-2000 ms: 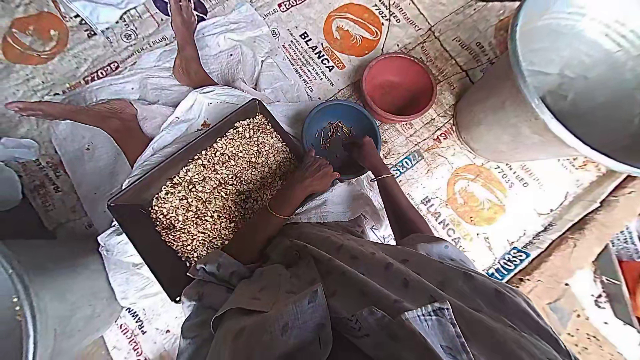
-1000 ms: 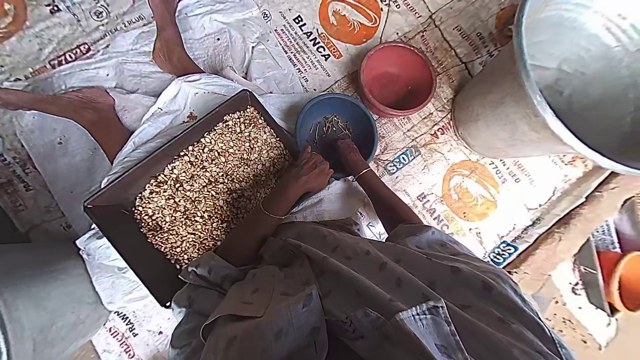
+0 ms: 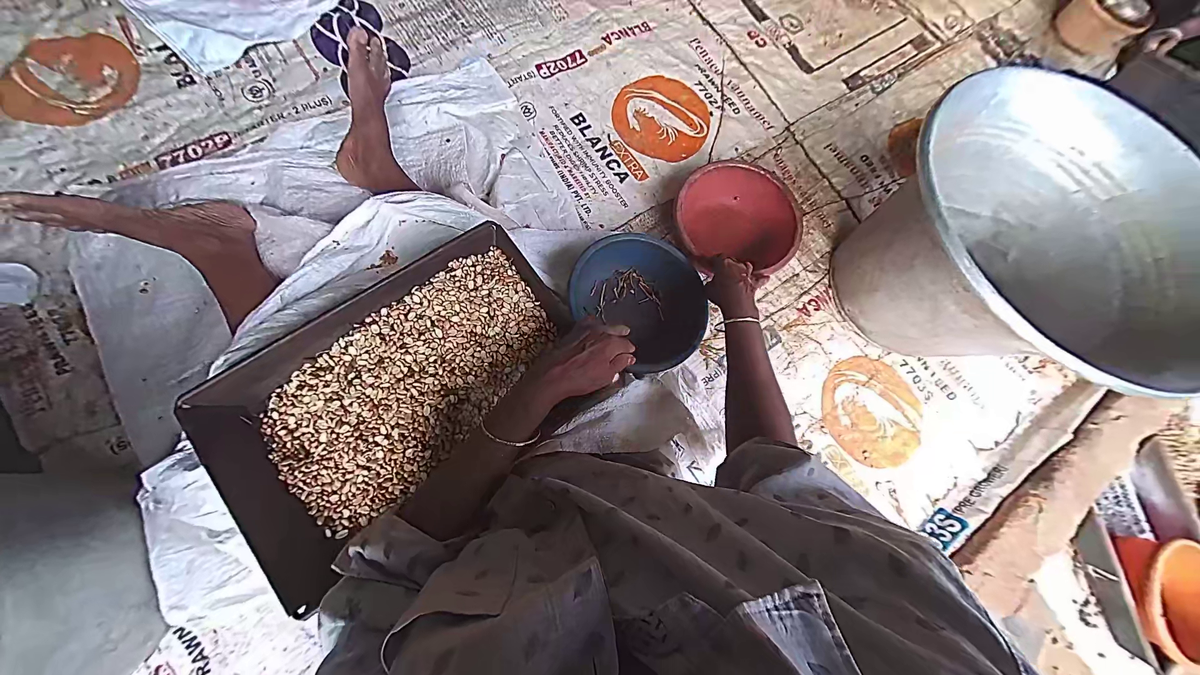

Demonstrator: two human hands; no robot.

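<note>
A dark rectangular tray (image 3: 230, 469) lies tilted across the lap, holding a heap of pale nut or seed pieces (image 3: 403, 394). Just right of it is a blue bowl (image 3: 661, 328) with several thin brown stick-like bits (image 3: 630, 289) inside. My left hand (image 3: 591, 361), fingers curled, rests at the blue bowl's near left rim; whether it grips anything is hidden. The red bowl (image 3: 736, 211) stands beyond and to the right, its inside showing no contents. My right hand (image 3: 736, 284) has its fingers on that bowl's near rim.
Printed sacks (image 3: 581, 56) cover the floor. A large metal tub (image 3: 881, 272) stands at the right, with orange containers (image 3: 1172, 600) at the lower right. Bare feet (image 3: 366, 122) stretch out at upper left. Part of another person's hand (image 3: 1162, 39) shows at the top right.
My right hand has left the inside of the blue bowl and moved to the near rim of the red bowl. My left hand stays by the blue bowl's rim.
</note>
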